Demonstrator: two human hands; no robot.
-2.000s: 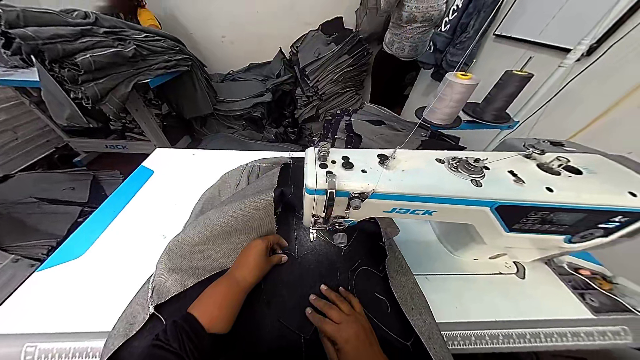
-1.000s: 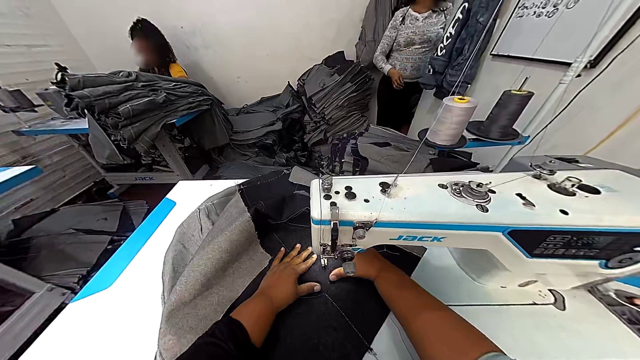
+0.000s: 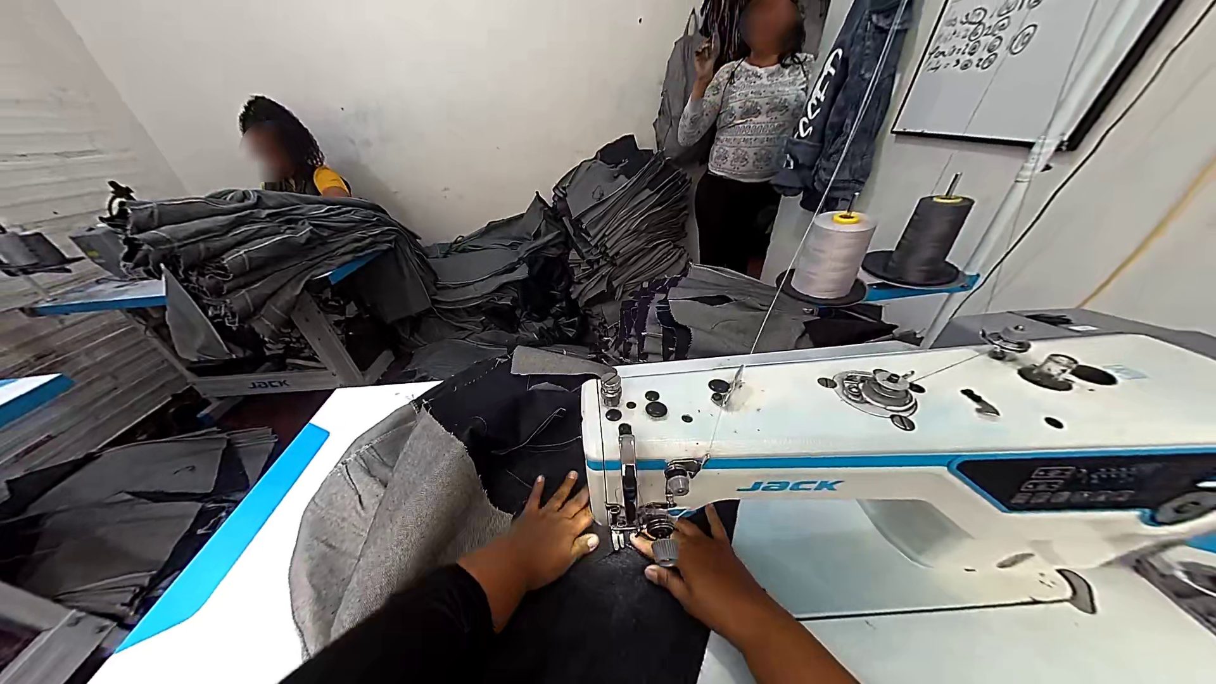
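Note:
A Jack industrial sewing machine (image 3: 855, 427) stands over dark denim fabric (image 3: 608, 617), whose paler grey side (image 3: 399, 532) is turned up at the left. My left hand (image 3: 551, 534) lies on the denim just left of the presser foot (image 3: 620, 540), fingers spread and pointing away from me. On the other side of the foot, my right hand (image 3: 703, 575) rests on the cloth, its fingers near the needle area and partly behind a machine knob. Neither hand grips the fabric. The needle tip is too small to make out.
Cones of white thread (image 3: 833, 255) and dark grey thread (image 3: 931, 237) stand behind the machine. Stacked denim pieces (image 3: 275, 247) lie on another table at the left, with more piles (image 3: 617, 218) against the wall. One person sits behind the left stack; another stands at the back.
Since two seconds ago, my right hand has moved up from the lower cloth to beside the presser foot. My left hand has also come closer to the foot. The view has tilted up.

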